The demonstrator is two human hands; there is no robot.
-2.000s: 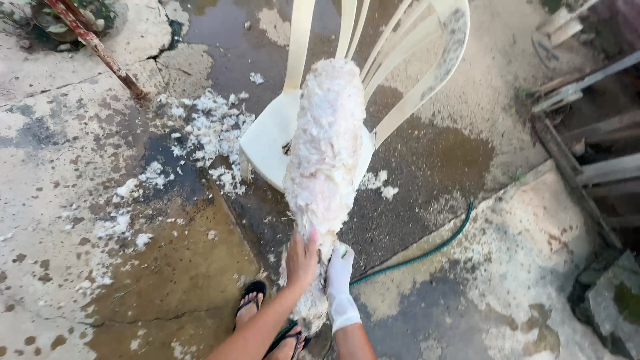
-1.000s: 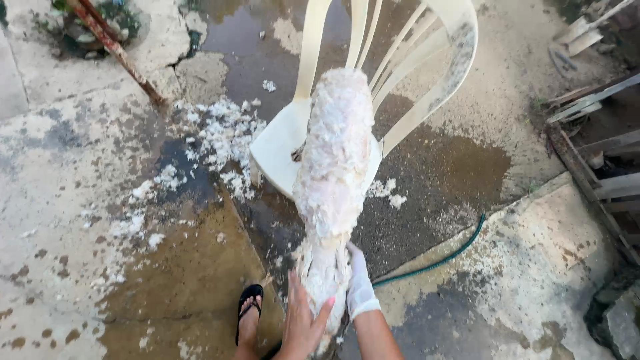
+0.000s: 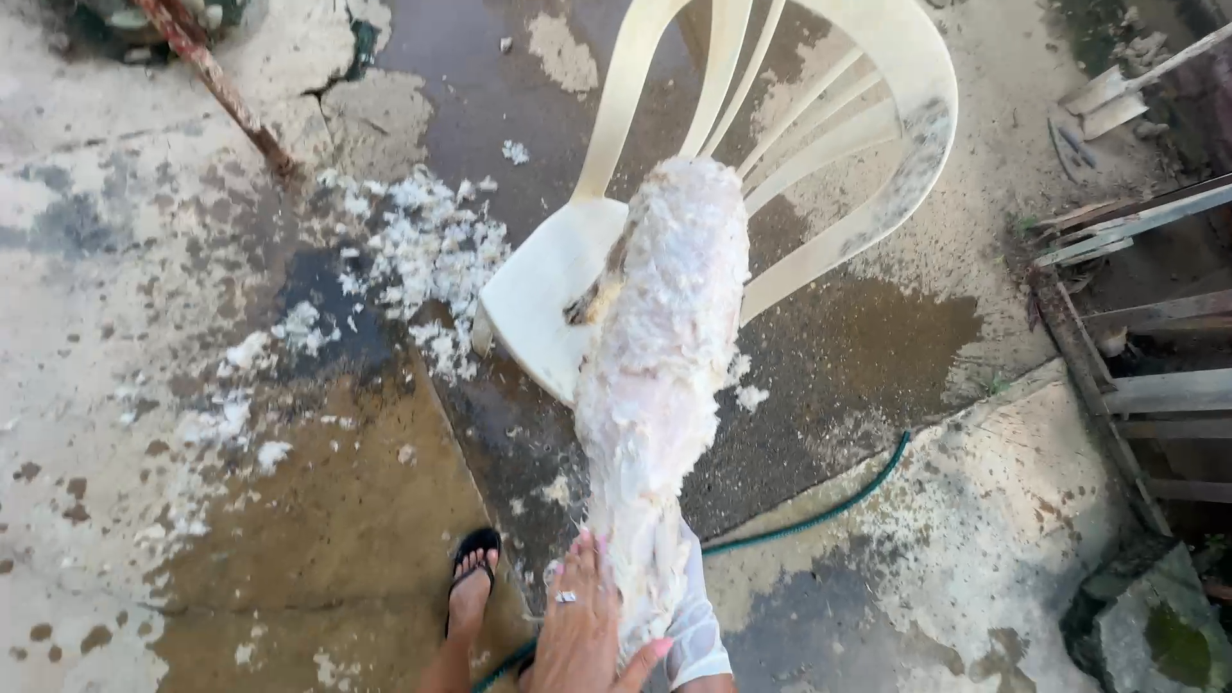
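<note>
A wet, white-feathered bird carcass (image 3: 664, 356), partly plucked, lies lengthwise over the seat of a cream plastic chair (image 3: 549, 298), its near end reaching toward me. My left hand (image 3: 582, 616), bare with pink nails and a ring, rests against the left side of that near end, fingers extended. On the other side is my right hand (image 3: 695, 616) in a white glove; the carcass covers its fingers, so its grip does not show. A dark, yellowish part of the bird pokes out at its left edge over the seat.
Loose white feathers (image 3: 433, 250) lie scattered on wet concrete left of the chair. A green hose (image 3: 818, 520) curves behind my right hand. A rusty metal pole (image 3: 217, 87) stands upper left, a broken wooden frame (image 3: 1088, 356) at right. My foot in a black flip-flop (image 3: 474, 563) is below.
Two seconds ago both hands were around the narrow near end of the carcass. My left hand has since slid nearer to me along its side, with the fingers now spread flatter.
</note>
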